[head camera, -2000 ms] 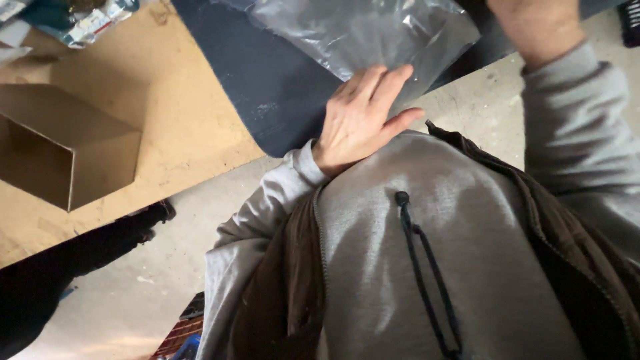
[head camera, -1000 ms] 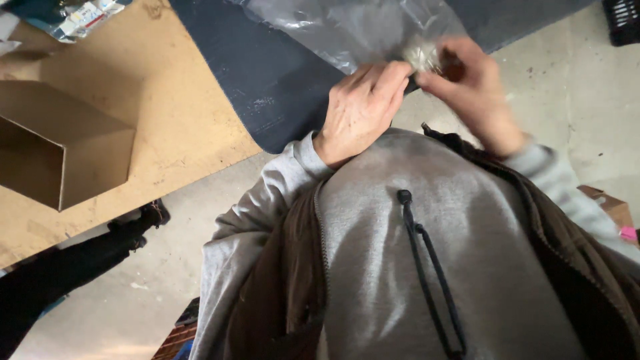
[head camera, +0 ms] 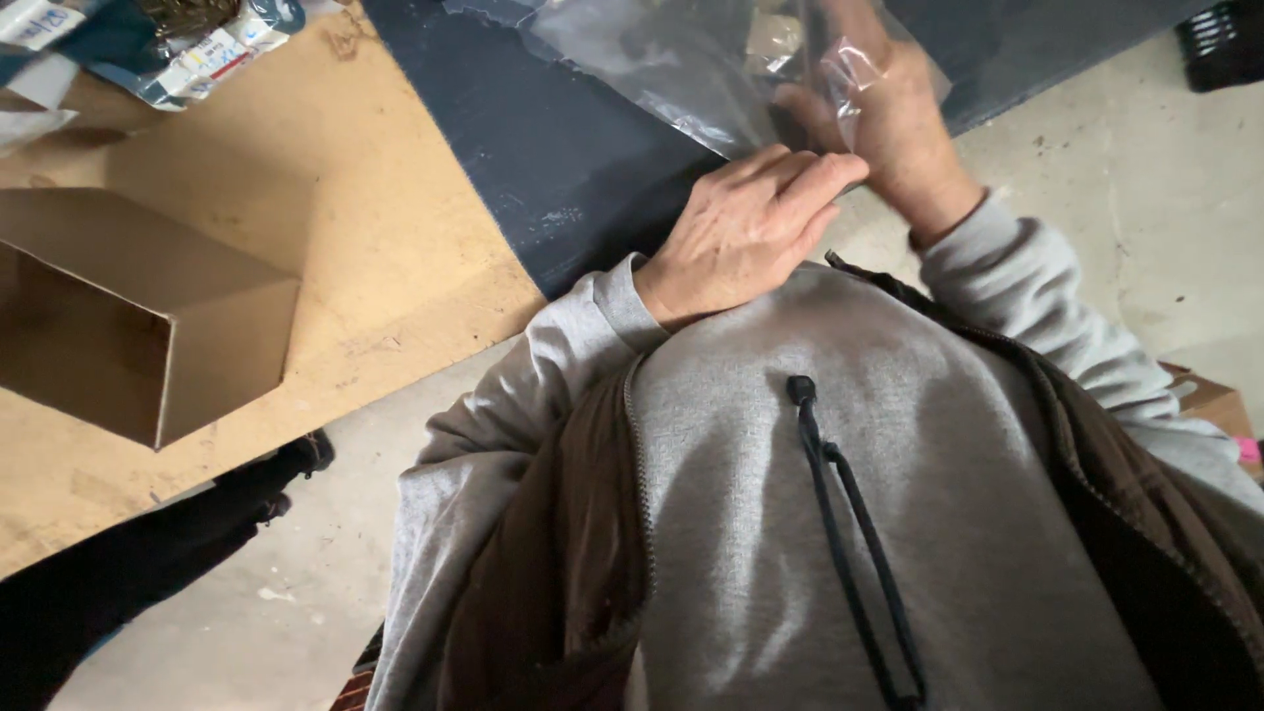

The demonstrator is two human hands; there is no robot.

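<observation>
A clear plastic bag [head camera: 652,69] lies over the dark mat [head camera: 513,148] at the top of the view. My left hand [head camera: 750,227] is at the bag's near edge, its fingers bent together; it seems to pinch the bag's rim. Inside the bag, seen through the film, are the fingers of my right hand [head camera: 889,109], thumb and fingers apart. Just left of them shows a small pale, shiny bundle [head camera: 775,39]; whether the fingers touch it cannot be told.
An open cardboard box [head camera: 232,346] stands on the wooden table [head camera: 425,306] at left. Behind it are torn printed packages [head camera: 207,59] with small metal pieces. Another person's dark-clad legs [head camera: 148,543] show at lower left. A black crate [head camera: 1224,44] and a cardboard box [head camera: 1210,400] are at right.
My right hand, with a shiny bundle in its fingers beside my left hand one second ago, has moved up into the plastic bag. My left hand has stayed near the bag's edge.
</observation>
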